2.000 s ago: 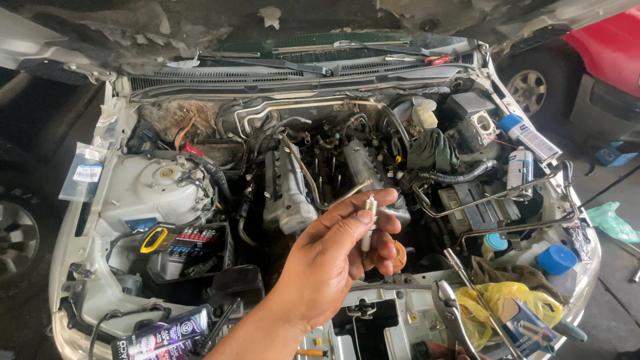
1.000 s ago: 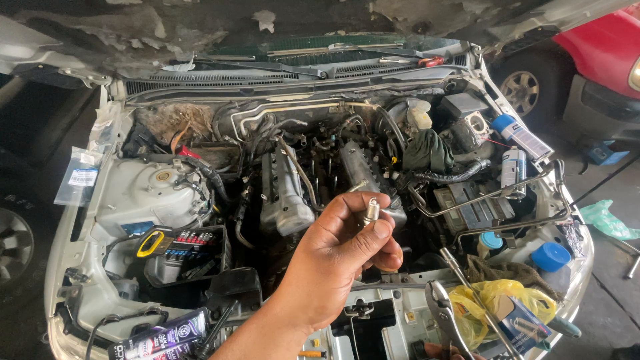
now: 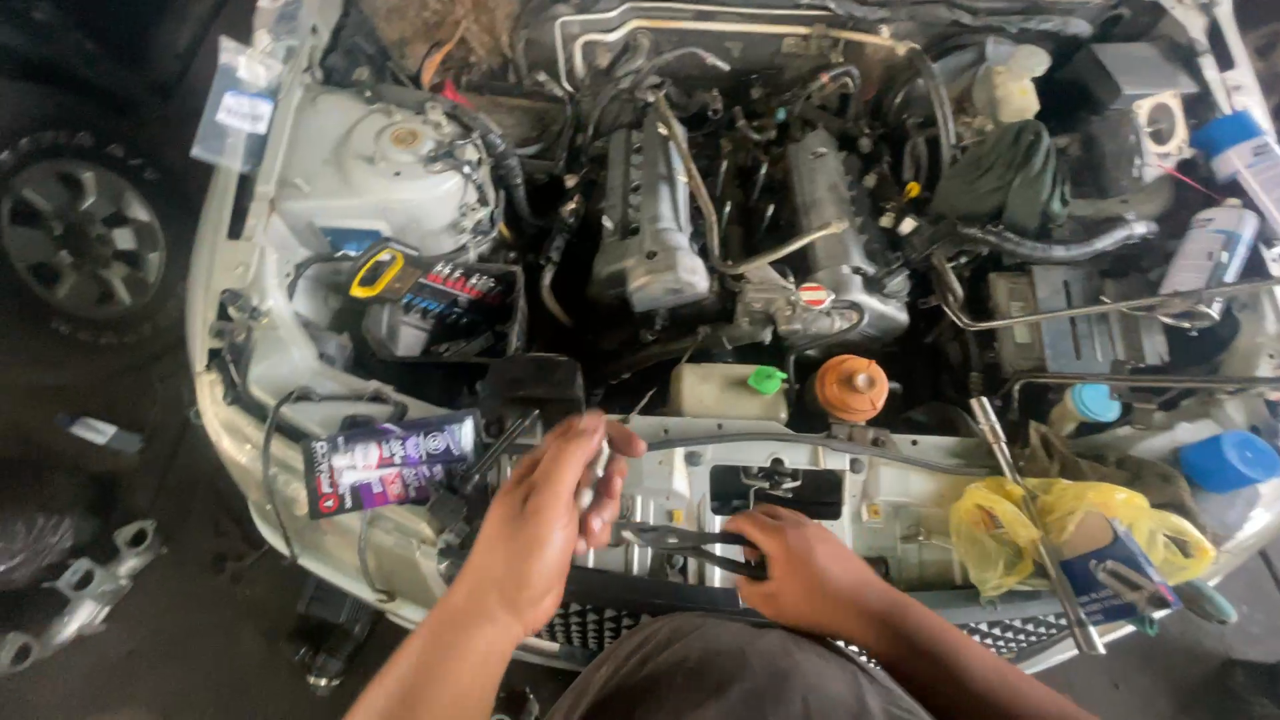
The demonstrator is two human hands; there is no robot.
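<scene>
My left hand (image 3: 550, 510) is over the front edge of the engine bay, its fingers closed around a small, pale spark plug (image 3: 598, 472), mostly hidden by them. To its right, my right hand (image 3: 800, 565) grips the dark handles of a pair of pliers (image 3: 685, 540). The pliers point left toward the left hand, above the radiator support panel (image 3: 895, 500). Whether the jaws touch the left hand or the plug cannot be told. Behind the hands is the open engine with its metal valve covers (image 3: 655, 235).
A long socket wrench (image 3: 1040, 530) lies across a yellow plastic bag (image 3: 1000, 515) beside a blue box (image 3: 1115, 575). A purple-and-black package (image 3: 395, 465) sits at the left front. Ratchet-case sockets (image 3: 445, 300), an orange cap (image 3: 851, 388) and spray cans (image 3: 1210, 250) are around the bay.
My left hand has lowered and moved left with the spark plug, which it held up before. My right hand has come into view, holding the pliers. The view has tilted down.
</scene>
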